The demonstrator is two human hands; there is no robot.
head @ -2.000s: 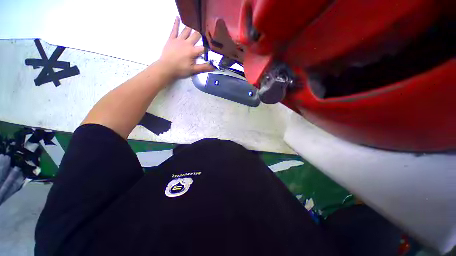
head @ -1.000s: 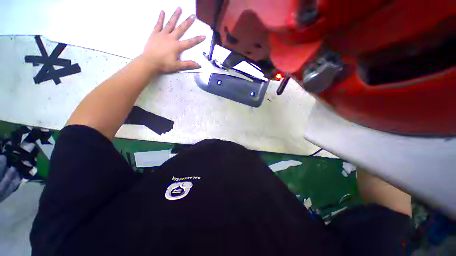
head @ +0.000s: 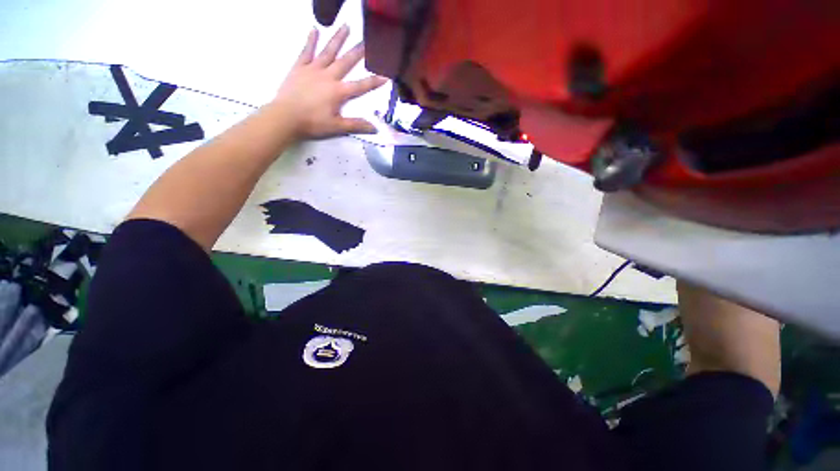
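The red cutting machine (head: 516, 55) fills the top right, close to the camera and blurred. Its grey base plate (head: 433, 165) lies flat on the table, with a white strip with a dark edge above it. My left hand (head: 324, 92) lies flat with fingers spread on the white paper marker (head: 212, 41), just left of the knife upright (head: 393, 103). It holds nothing. My right forearm shows at the lower right, but my right hand is hidden behind the machine and a pale panel.
Black fabric strips lie crossed on the pale table (head: 55, 166) at the left. Another black offcut (head: 313, 224) lies near the front edge. A thin black cord (head: 611, 277) is at the right edge. Scraps litter the green floor (head: 589, 336).
The machine's red body has shifted right in view, uncovering more of the base plate and a red light. My left hand moved left off the plate's end. My right forearm has come into view.
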